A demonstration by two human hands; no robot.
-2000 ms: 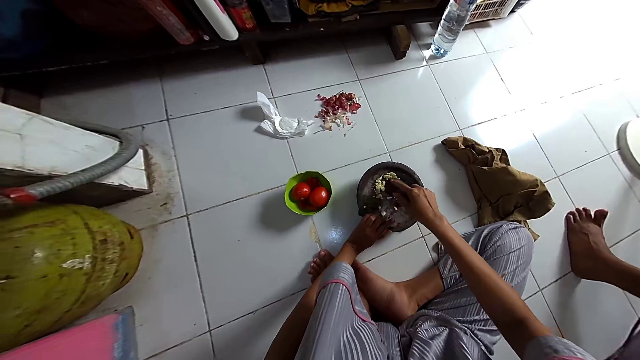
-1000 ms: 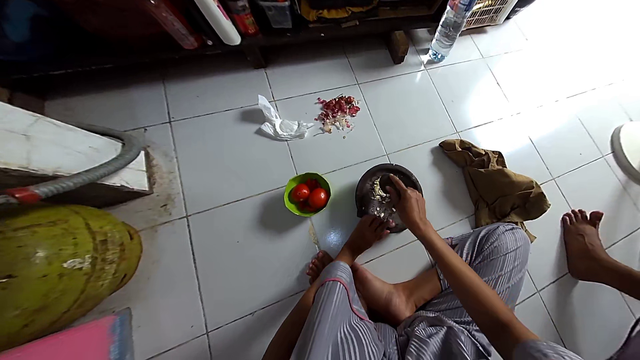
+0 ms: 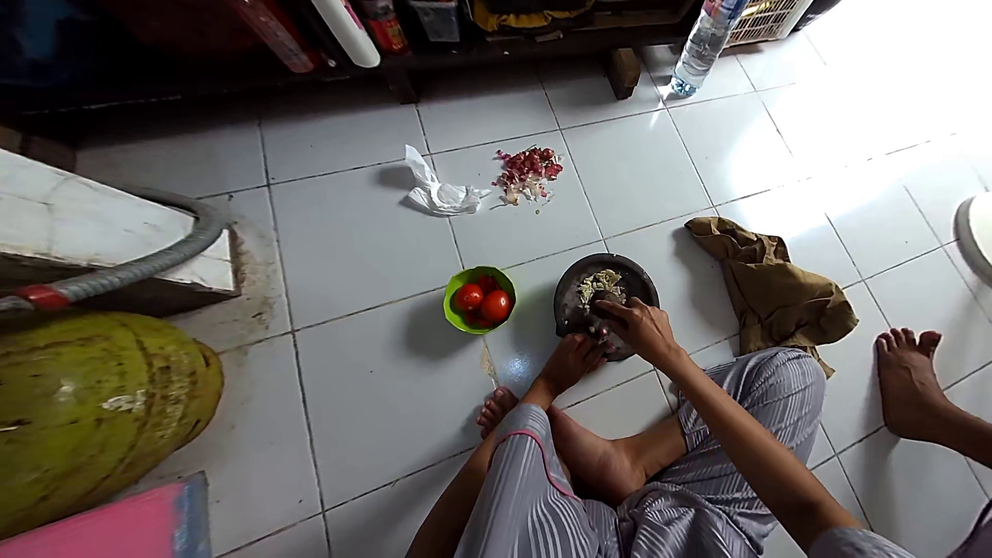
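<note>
A dark stone mortar [image 3: 567, 293] sits on the tiled floor in front of my crossed legs, with pale crushed pieces [image 3: 601, 285] in its upper part. My right hand [image 3: 645, 329] is shut on a dark pestle [image 3: 607, 301], its head down in the mortar. At the lower left rim is my left hand [image 3: 573, 360], its fingers near small pinkish-white pieces [image 3: 601, 332]; whether it grips any is hard to tell. Left of the mortar stands a green bowl [image 3: 457, 318] holding several red tomatoes [image 3: 496, 306].
Reddish peelings [image 3: 529, 170] and a crumpled white plastic bag [image 3: 446, 198] lie beyond the bowl. A brown cloth [image 3: 783, 294] is to the right, near another person's bare foot [image 3: 911, 380]. A water bottle [image 3: 701, 50] stands by the shelf. A green gas cylinder [image 3: 101, 411] is at left.
My right hand has shifted slightly within the mortar between frames, while my left hand stays by the lower left rim. The bowl, peelings and cloth have not plainly moved.
</note>
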